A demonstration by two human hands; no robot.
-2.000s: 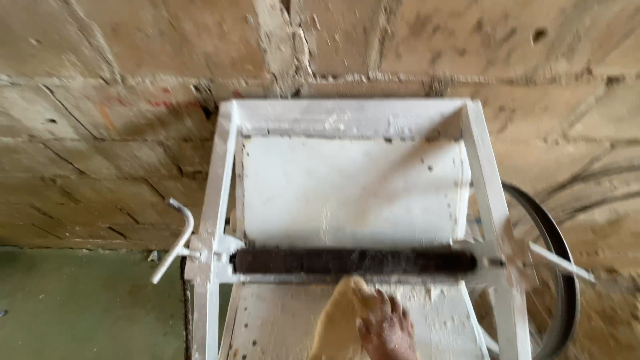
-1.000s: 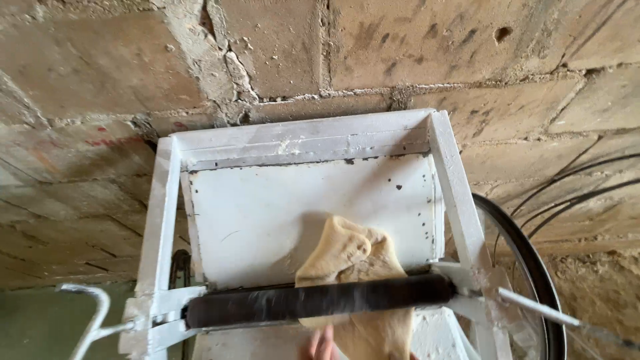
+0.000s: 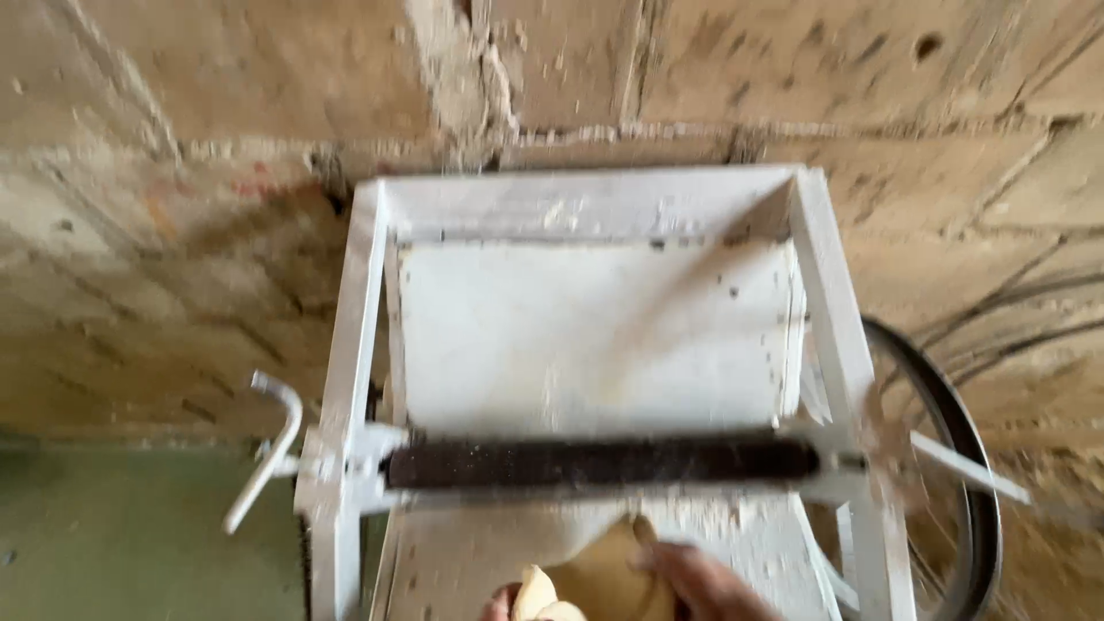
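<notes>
A white-painted metal sheeter frame holds a dark horizontal roller. Just below the roller, at the bottom edge, a piece of pale dough is partly in view. My right hand grips the dough's upper right corner, blurred. On the dough's left side, my left hand shows only by some fingers at the frame's bottom, holding a folded edge. Behind the roller rises a white sloping panel; a lower white board lies under the dough.
A bent white handle juts out at the left, and a white bar at the right. Beside the right post stands a large dark-rimmed wheel. A rough block wall is close behind the machine. Green floor shows at the lower left.
One second ago the dough lay across the roller, partly on the rear panel; now it is in front of the roller, between my hands. The view has shifted.
</notes>
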